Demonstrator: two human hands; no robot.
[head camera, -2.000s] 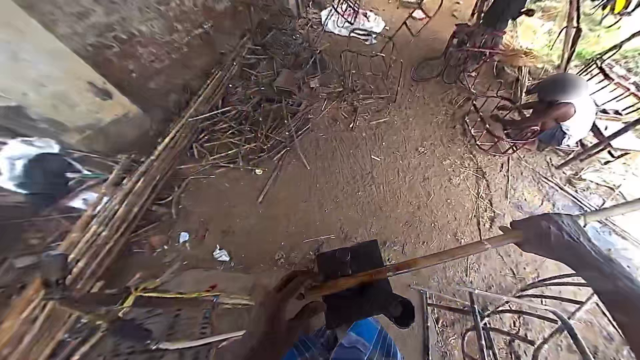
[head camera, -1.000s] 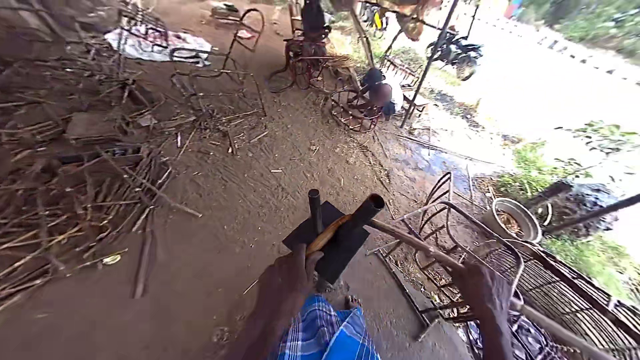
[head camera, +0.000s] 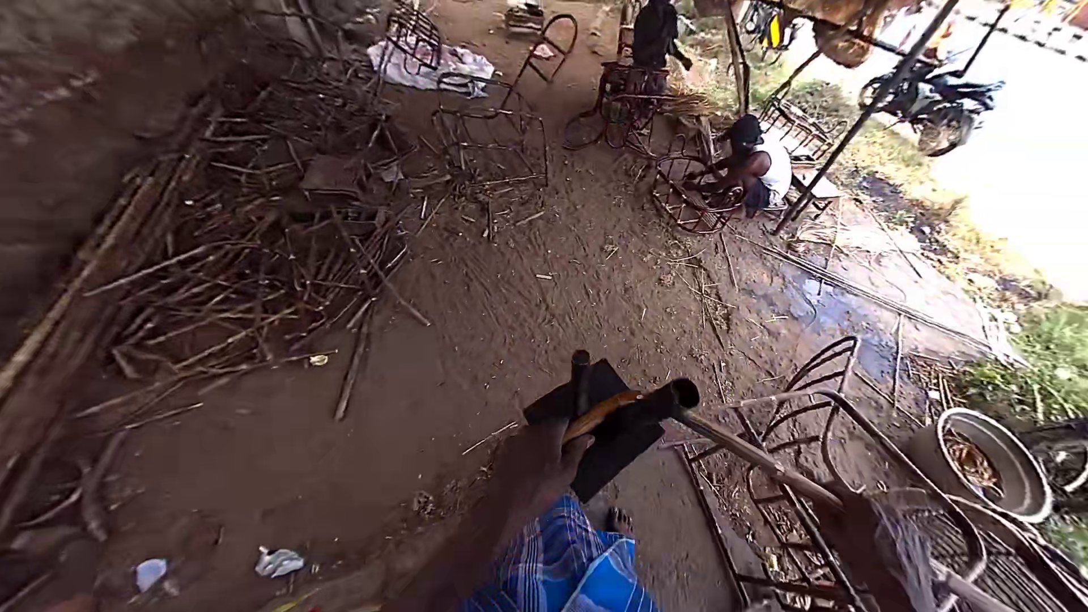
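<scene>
A long cane pole (head camera: 756, 459) runs from lower right to the centre, its near end set between upright metal pipes (head camera: 671, 398) on a dark metal plate (head camera: 625, 450). My left hand (head camera: 544, 455) is closed round the pole's brownish end, just left of the thicker pipe. Further down the pole, at the lower right, my right hand (head camera: 858, 527) grips it, partly blurred. The pole passes beside the thicker pipe and looks slightly bent there. Below the plate shows a blue checked cloth (head camera: 552, 561) over my lap.
Cane frames (head camera: 816, 425) stand close at the right, beside a round basin (head camera: 1003, 463). Piles of sticks (head camera: 255, 280) lie at the left. A seated person (head camera: 756, 170) handles a round cane frame (head camera: 693, 195); another person (head camera: 654, 34) stands behind. A slanting post (head camera: 867, 119) rises at the right.
The pole, above the plate and pipes two seconds ago, now lies between the pipes. Both hands have stayed on it. The view has swung right, then partly back.
</scene>
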